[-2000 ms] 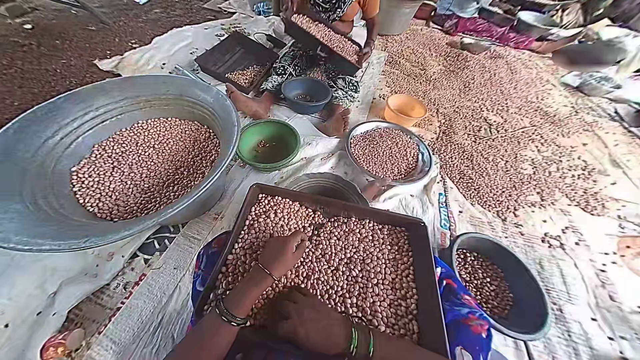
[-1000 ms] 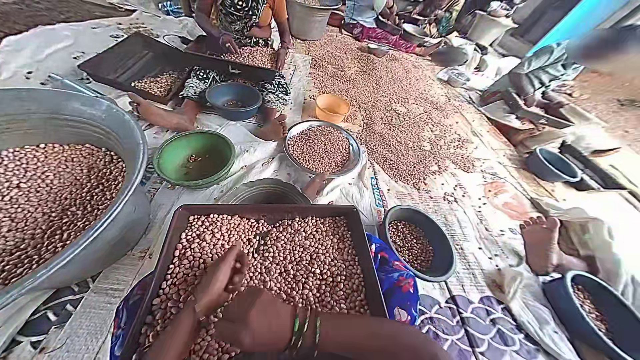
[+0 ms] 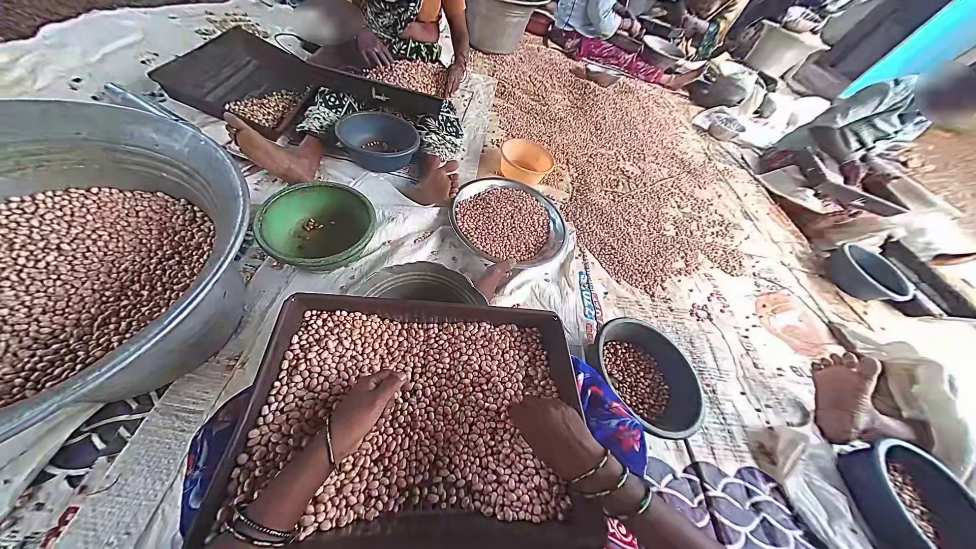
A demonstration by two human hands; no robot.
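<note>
A dark rectangular tray full of shelled peanuts rests on my lap. My left hand lies over the peanuts left of the middle, fingers curled together; whether anything is between the fingertips cannot be seen. At the tray's right side, my right hand is curled with its fingertips down on the peanuts, its grip hidden. Just right of the tray stands a dark grey bowl part full of darker nuts. Beyond the tray's far edge are a grey bowl and a steel basin of nuts.
A large metal tub of nuts stands at the left, near a green bowl. Opposite, a person handles another tray, with a blue bowl and an orange bowl nearby. Peanuts cover the sheet behind; other people sit at right.
My right hand has moved from the tray's near middle beside my left hand to its right side, so the hands are now apart. The view has shifted to the right since two seconds ago.
</note>
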